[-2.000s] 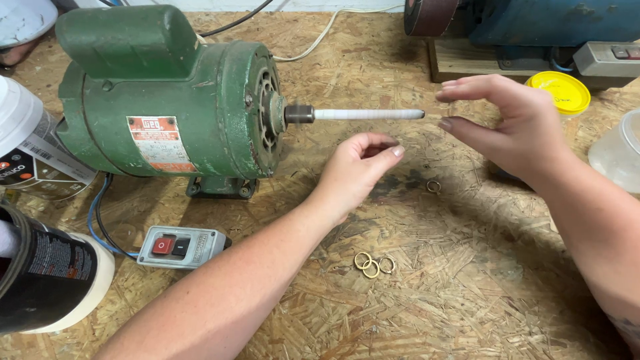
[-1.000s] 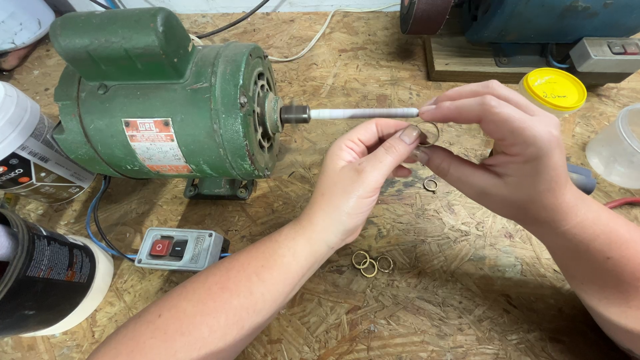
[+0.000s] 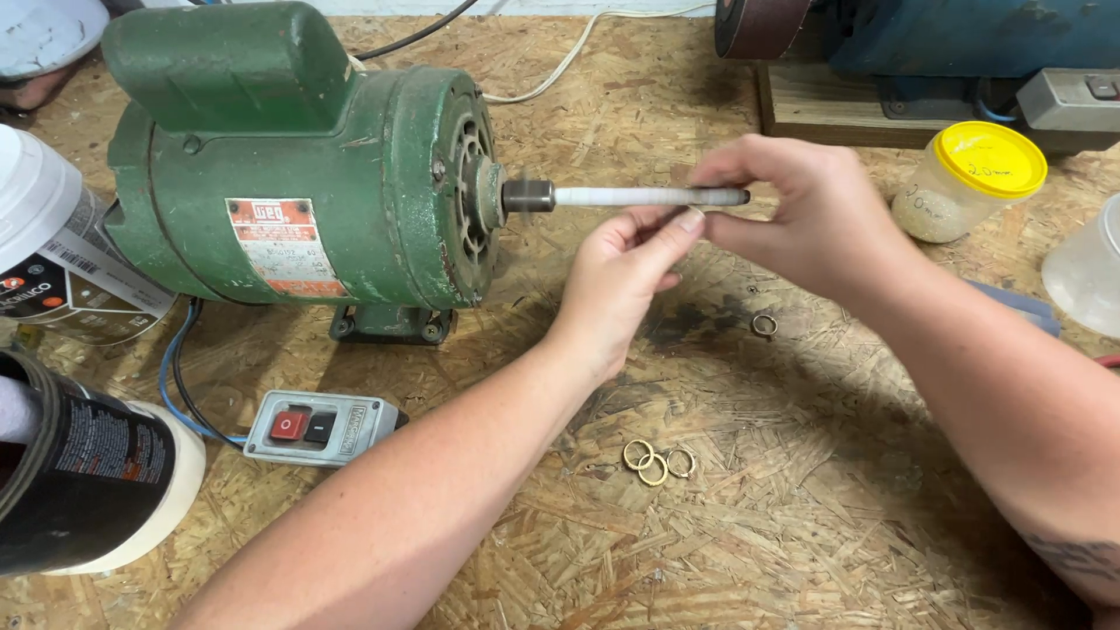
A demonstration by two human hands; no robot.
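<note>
A green electric motor [image 3: 289, 166] stands at the left with a white tapered spindle [image 3: 612, 197] on its shaft, pointing right. My left hand [image 3: 634, 267] and my right hand [image 3: 779, 206] meet at the spindle's outer half. Between their fingertips they pinch a thin ring [image 3: 697, 214], mostly covered by the fingers; it seems to be around the spindle or against it. Several gold-coloured rings [image 3: 652, 471] lie in a small cluster on the chipboard bench, below my hands. Another ring [image 3: 764, 325] lies on the bench just under my right hand.
A switch box [image 3: 319, 429] with red and black buttons sits before the motor. Plastic tubs [image 3: 166, 499] stand at the left. At the right are a yellow-lidded jar [image 3: 976, 184], a clear tub [image 3: 1089, 262] and a blue machine [image 3: 971, 35] on a wooden base.
Two seconds ago my hands were apart with fingers spread around the spindle's tip. They came together holding a ring, and have since moved left along the spindle.
</note>
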